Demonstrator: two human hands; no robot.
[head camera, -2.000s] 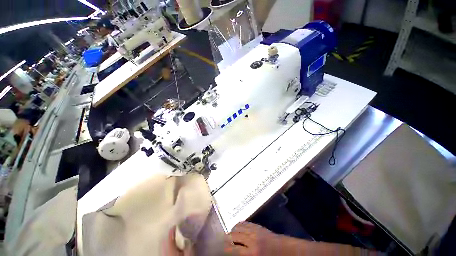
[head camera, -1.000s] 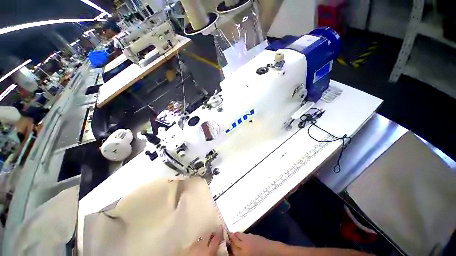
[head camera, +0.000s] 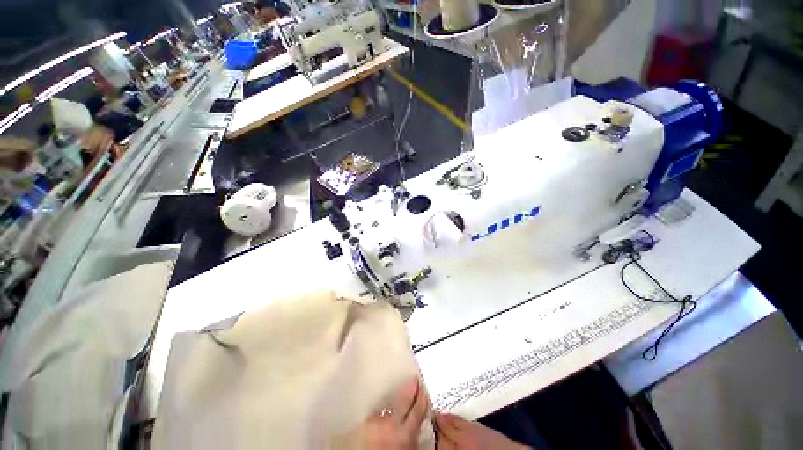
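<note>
A large beige panel lies wrinkled on the left part of the white machine table, its far edge near the needle area of the white sewing machine head. My left hand lies on the panel near its right edge, fingers bent, cut off by the bottom of the picture. My right hand is just right of it, with fingertips at the panel's right edge, also cut off below. The two hands nearly touch, and both grip the edge. The needle tip itself cannot be made out.
Another beige piece lies on the left beside a long grey rail. A black cord lies at the table's right. More beige material is on the metal shelf at lower right. A white round unit stands beyond the table.
The camera view has shifted, so the machine sits further right. The hands have come together at the panel's right edge since the earliest frame and remain there. The panel still lies by the needle area.
</note>
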